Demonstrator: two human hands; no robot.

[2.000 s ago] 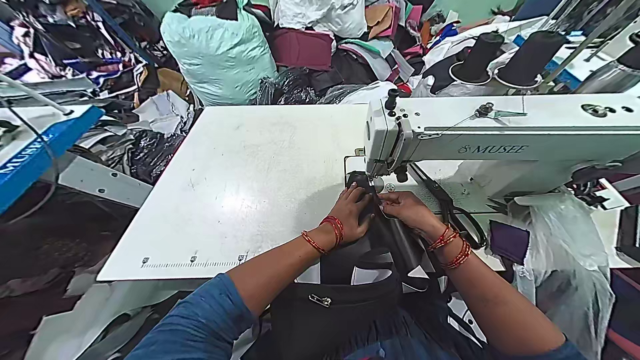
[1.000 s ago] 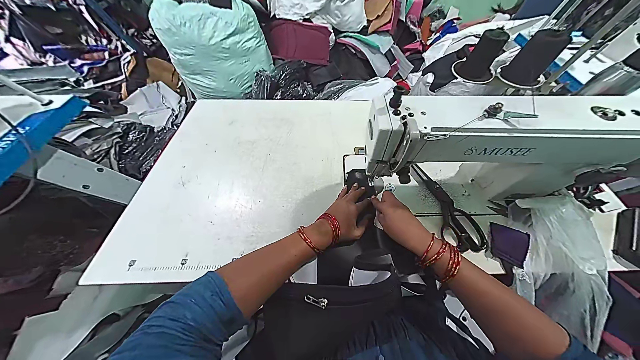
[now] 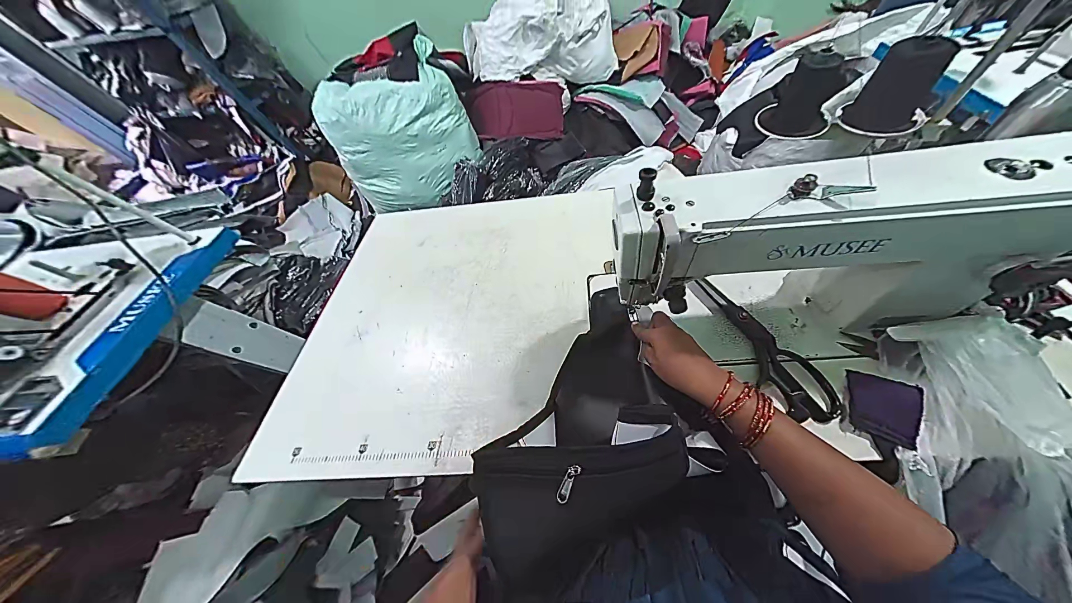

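A black fabric bag piece (image 3: 578, 502) with a zipper pull (image 3: 569, 484) hangs over the front edge of the white sewing table (image 3: 452, 335). Its upper part lies under the needle area of the white Musee sewing machine (image 3: 641, 251). My right hand (image 3: 674, 352) pinches the black material just right of the presser foot, with red bangles at the wrist. Low at the bag's left side is my left hand (image 3: 471, 536), below the table edge and partly hidden; its fingers cannot be made out. Black-handled scissors (image 3: 783, 368) lie right of my right hand.
Black thread cones (image 3: 900, 84) stand behind the machine. A purple fabric piece (image 3: 885, 408) and clear plastic (image 3: 997, 402) lie at the right. A stuffed pale green sack (image 3: 394, 126) and fabric scraps are behind the table. Another machine's blue-edged part (image 3: 126, 335) is at the left.
My left hand has left the material beside the needle and moved down to the bag's left side. My right hand remains near the presser foot. The view has shifted.
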